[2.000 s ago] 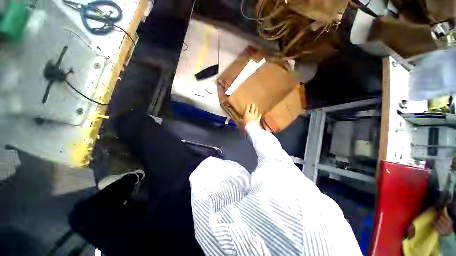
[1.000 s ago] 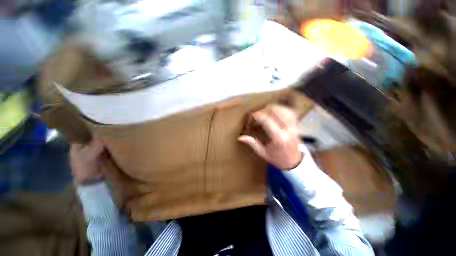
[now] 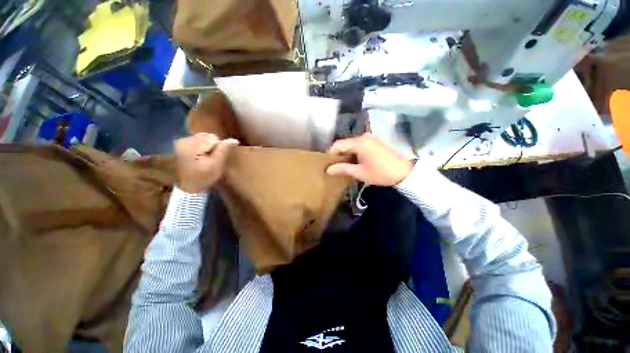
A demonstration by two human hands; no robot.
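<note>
A tan-brown cloth piece hangs between my two hands in front of my lap, its upper edge pulled fairly straight. My left hand grips its upper left corner. My right hand pinches its upper right corner, thumb and fingers on the edge. A white stiff sheet stands up behind the cloth's upper edge; its lower part is hidden by the cloth. The sewing machine's white arm lies just beyond my right hand, and the cloth is in front of it.
A large crumpled brown heap lies at left. A brown stack sits on a side table at the top. Teal-handled scissors and a green knob are at right. Yellow pieces lie on a blue bin at upper left.
The view has swung back towards the machine. The cloth, spread wide one second ago, now hangs narrower and folded. My right hand has moved to its upper edge; my left hand still holds the left side.
</note>
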